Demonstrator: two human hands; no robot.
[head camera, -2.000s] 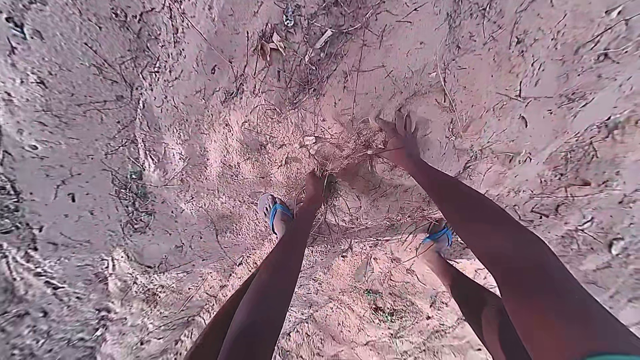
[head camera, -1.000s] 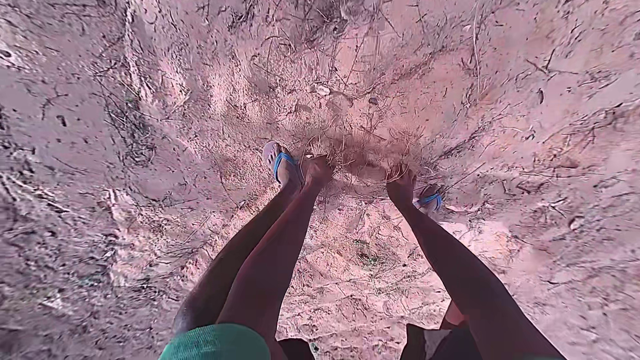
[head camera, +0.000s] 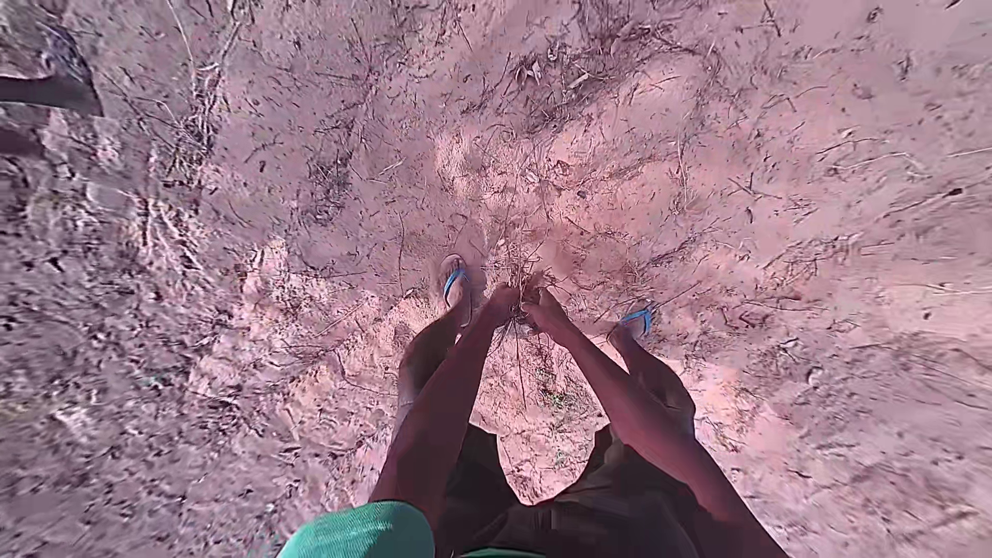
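Observation:
Between my feet, my left hand and my right hand are close together, both closed around a loose bundle of dry twigs and stalks. Thin stems stick out above and below the fists, one long stem pointing back toward my body. My fingers are small in view and partly hidden by the stalks. Blue-strapped flip-flops are on my feet, the left one beside my left hand and the right one farther out from my right hand.
Bare, uneven sandy soil surrounds me. Dry twigs and leaf litter lie ahead, with more dry stems at upper left. Another person's dark limb enters at the upper left edge. Small green plants grow between my legs.
Both hands have come together and lifted from the ground with the stalks. Two seconds ago my right hand was spread on the soil, apart from my left. A limb has appeared at upper left.

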